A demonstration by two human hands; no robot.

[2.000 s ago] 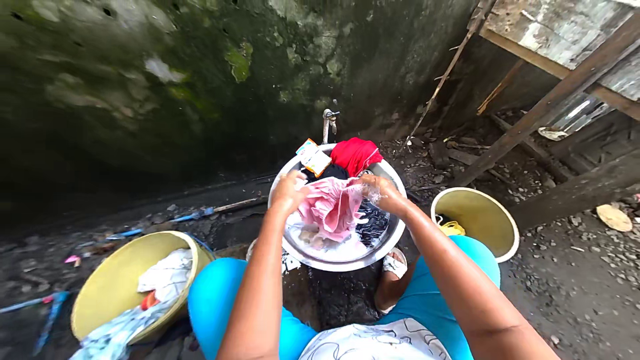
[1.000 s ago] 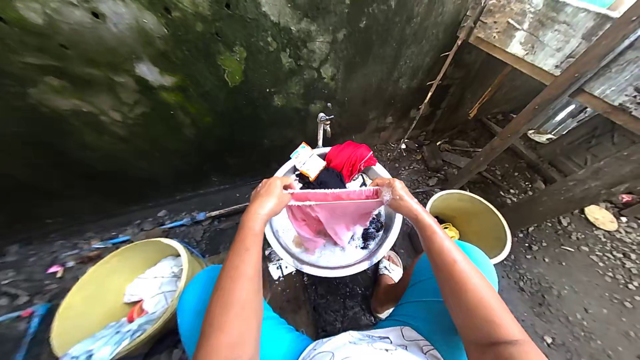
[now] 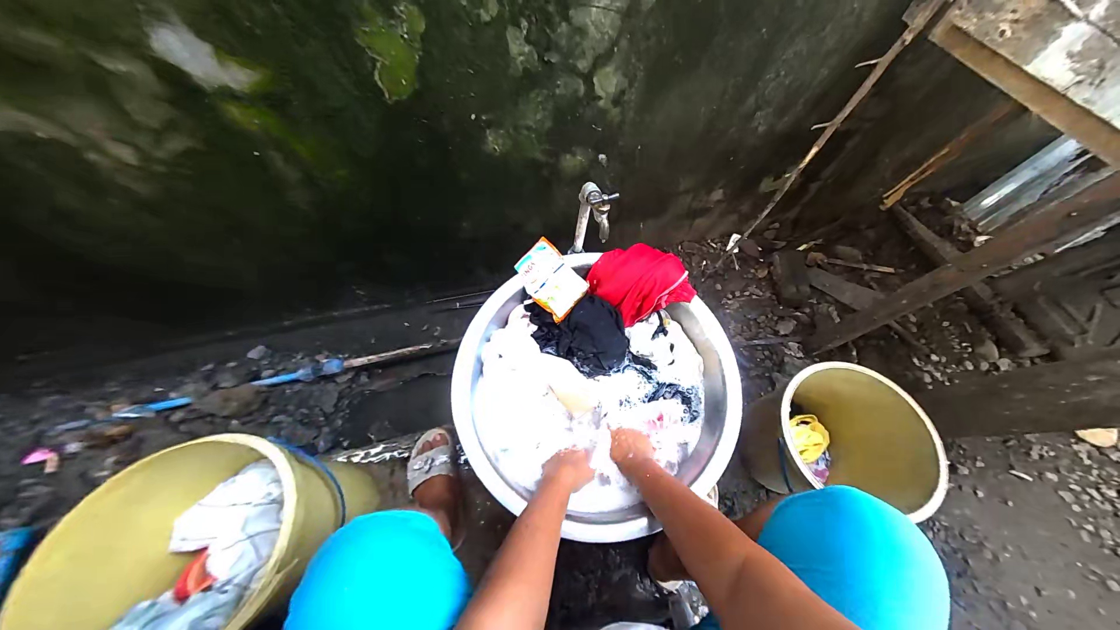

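Observation:
Both hands reach into a round metal basin (image 3: 728,394) full of suds and wet clothes. My left hand (image 3: 570,468) is partly sunk in the foam near the basin's front; its fingers are hidden. Close beside it, my right hand (image 3: 630,446) also has its fingers under the suds, near a bit of pink cloth (image 3: 662,420). Whether either hand grips cloth does not show. Behind them lie a black cloth (image 3: 584,337) and a red cloth (image 3: 640,280) draped at the far rim. A detergent packet (image 3: 553,280) leans on the rim and the black cloth.
A metal tap (image 3: 595,206) stands behind the basin, before a mossy wall (image 3: 306,157). At the left, a yellowish bucket (image 3: 96,525) holds light clothes (image 3: 236,516). Another bucket (image 3: 862,437) with a yellow item (image 3: 809,437) stands right. Wooden beams (image 3: 980,262) slant at the right.
The pink cloth, held stretched between both hands above the basin a second ago, is now mostly out of sight. Both hands have moved down into the suds and closer together.

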